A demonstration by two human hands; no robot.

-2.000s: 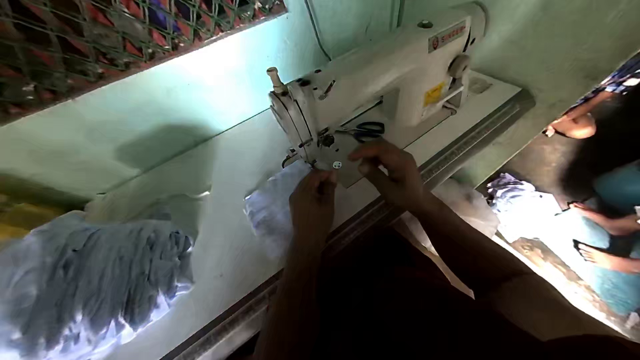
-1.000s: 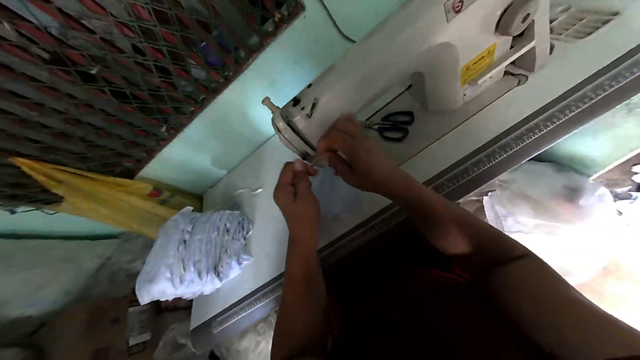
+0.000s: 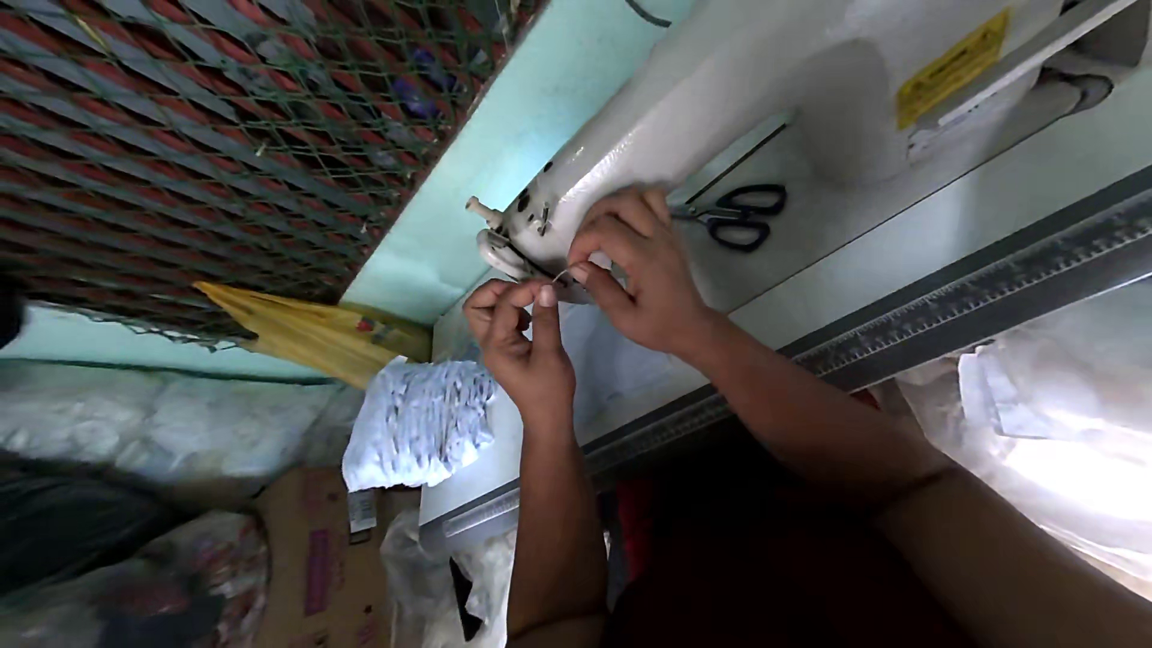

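My left hand [image 3: 526,337] and my right hand [image 3: 634,274] are close together in front of the head of a white sewing machine [image 3: 684,99]. Between their fingertips runs a short, thin, pale strand [image 3: 562,273], which looks like thread; each hand pinches one end. The needle area is mostly hidden behind my right hand. Black-handled scissors [image 3: 740,216] lie on the machine bed just right of that hand, blades partly covered. Under and beside my hands a pale blue cloth [image 3: 612,360] lies on the table.
A bundle of folded pale cloth [image 3: 418,423] sits at the table's left end, beside a yellow bag [image 3: 333,333]. A measuring tape strip [image 3: 900,333] runs along the front edge. Wire mesh [image 3: 270,135] covers the opening at upper left. A cardboard box [image 3: 315,558] stands below.
The view has swung left and come closer to the machine. My right hand, away from my left two seconds ago, is now near it, and the strand shows between their fingertips.
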